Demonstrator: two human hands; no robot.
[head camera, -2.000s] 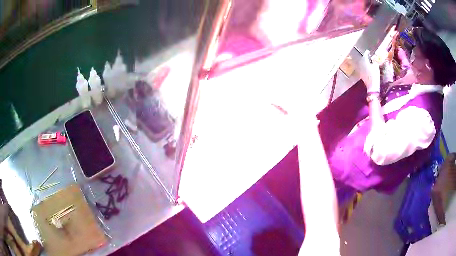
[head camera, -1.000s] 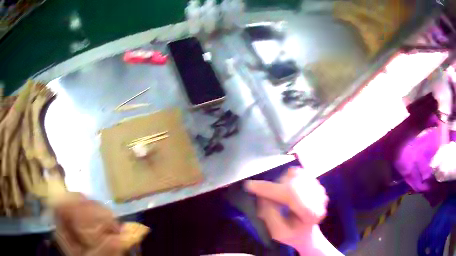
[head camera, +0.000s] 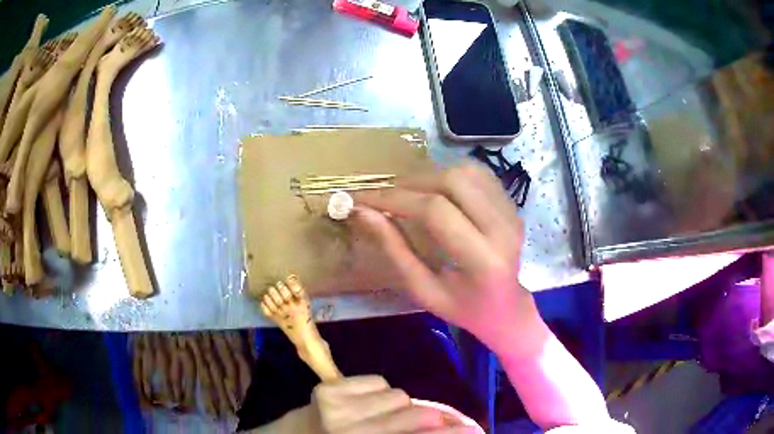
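My left hand (head camera: 369, 407) is closed around a tan model leg (head camera: 314, 343) at the bottom middle, its foot pointing up with the toes at the cardboard's front edge. My right hand (head camera: 458, 246) is over the cardboard pad (head camera: 272, 233), blurred, its fingertips beside a small round white pot (head camera: 340, 205). Whether the fingertips touch the pot or hold anything is unclear. Thin pale sticks (head camera: 339, 182) lie just behind the pot. A loose tangle of black straps (head camera: 509, 174) lies right of the pad, partly hidden by my right hand.
Tan model legs (head camera: 106, 161) are piled at left. A phone (head camera: 473, 72) and a red-pink tube (head camera: 378, 14) lie at the back. More sticks (head camera: 327, 103) lie behind the pad. A reflective panel (head camera: 645, 153) stands at right. More legs (head camera: 191, 369) are below the table edge.
The view has swung from the right side back to the bench. My left hand now holds a leg in front of the pad. My right hand has moved from the table's front edge to over the pad.
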